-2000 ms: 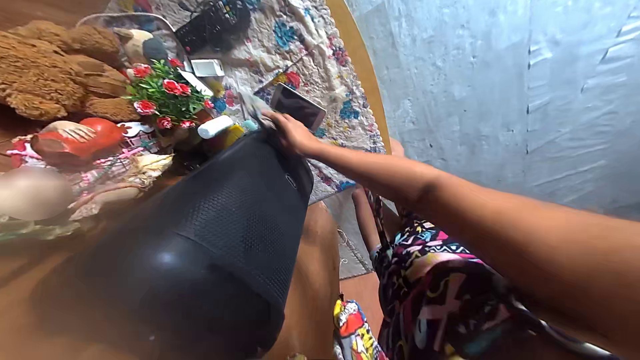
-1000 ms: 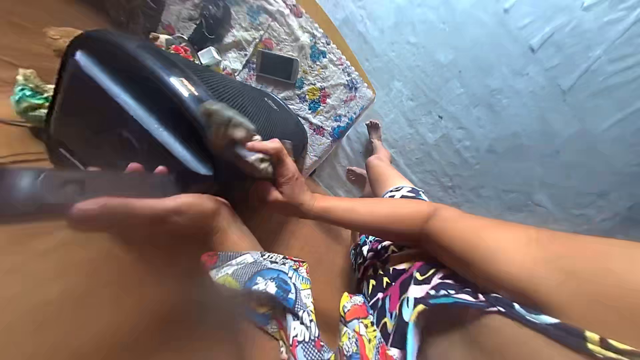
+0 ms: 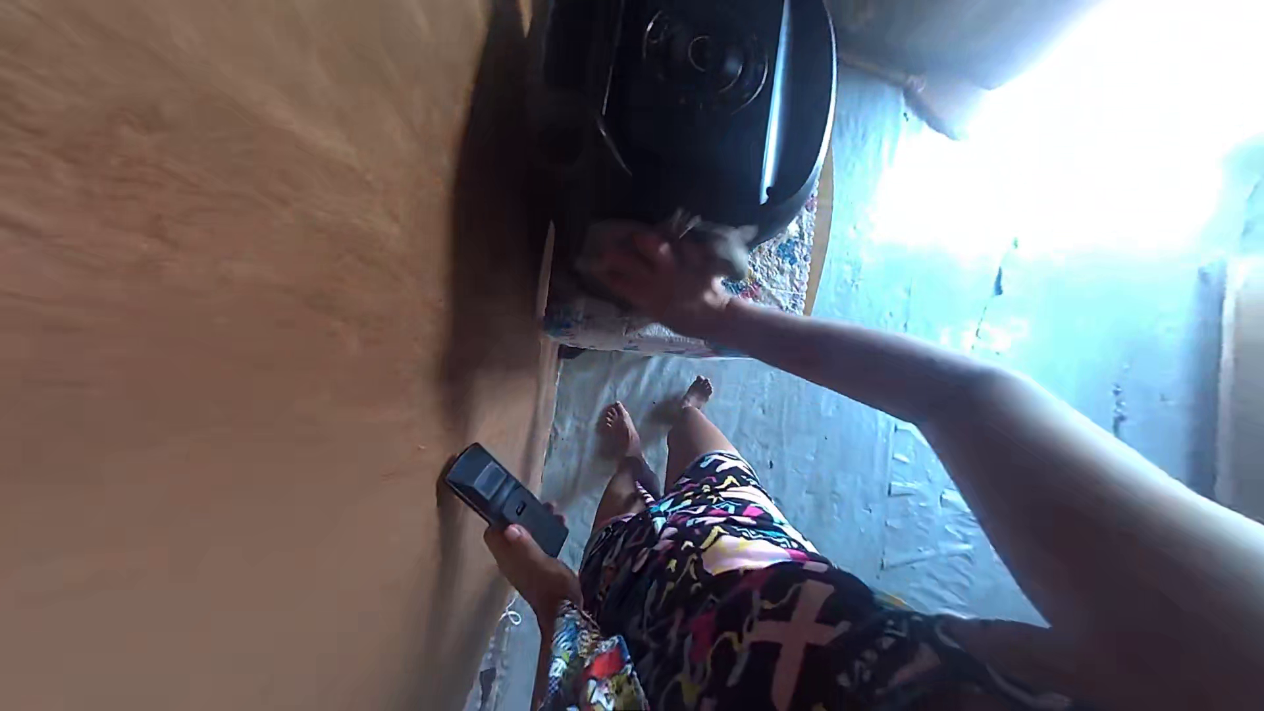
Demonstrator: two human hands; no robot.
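Observation:
A black loudspeaker (image 3: 696, 118) with a round driver stands at the top of the view, on a table covered by a floral cloth (image 3: 785, 267). My right hand (image 3: 671, 281), blurred, is at the speaker's lower edge with a crumpled grey cloth (image 3: 726, 249) in its fingers. Whether the cloth touches the casing is not clear. Lower down, my left hand (image 3: 533, 573) holds a black handheld device (image 3: 509, 502) with a small window on it, close to the brown wooden surface and away from the speaker.
A brown wooden surface (image 3: 247, 346) fills the left side. My bare feet (image 3: 619, 425) rest on a bluish-grey floor covering (image 3: 839, 444) below the table. Bright light washes out the upper right.
The view has swung a lot. One second ago the black device was beside the speaker; now my left hand holds it lower and apart. The grey cloth remains in my right hand.

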